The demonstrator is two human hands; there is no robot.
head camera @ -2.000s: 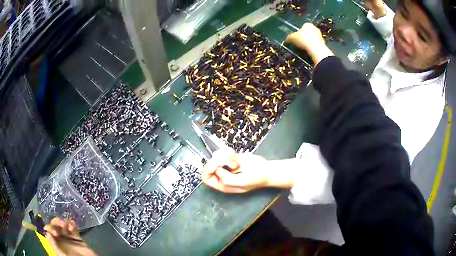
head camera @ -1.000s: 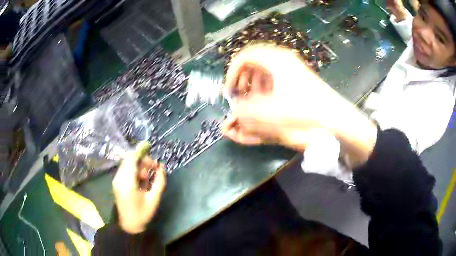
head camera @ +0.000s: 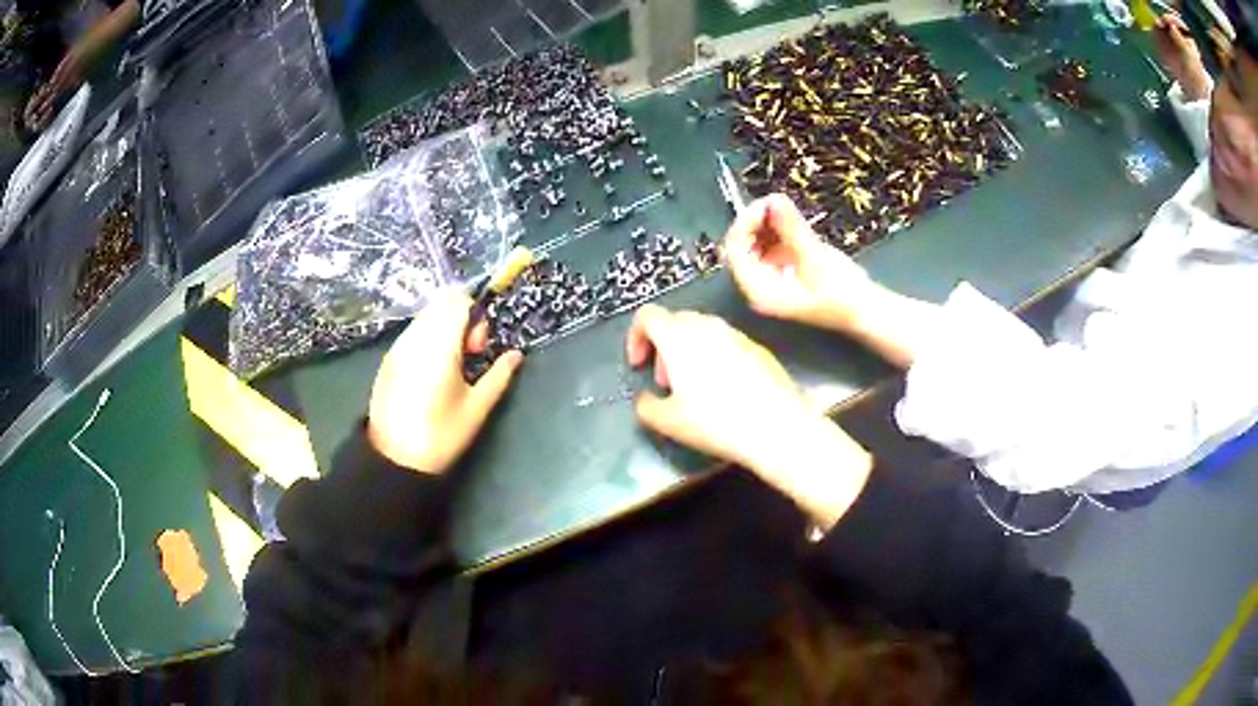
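My left hand (head camera: pixel 431 386) is in front of the parts tray and grips a thin dark pick with a yellow end (head camera: pixel 511 269). My right hand (head camera: pixel 738 393) is low over the bench with curled fingers; whether it holds anything is hidden. Tiny pale fittings (head camera: pixel 604 400) lie on the green bench just left of its fingertips. Small dark, silvery sleeves (head camera: pixel 545 306) lie loose in the tray between and behind my hands. A crinkled clear plastic bag (head camera: pixel 373 235) with small dark parts lies left of the tray, beside my left hand.
Another person's hand (head camera: pixel 793 269) is close to my right hand, with silvery tweezers (head camera: pixel 729 184). Brass-and-black parts (head camera: pixel 862 124) are heaped behind it. Yellow-black hazard tape (head camera: pixel 248 414), a white cord (head camera: pixel 117 517) and an orange scrap (head camera: pixel 180 566) lie left.
My right hand has come back from the far side of the brass-and-black heap to the front of the bench. My left hand has moved right from beside the bag, still with the pick.
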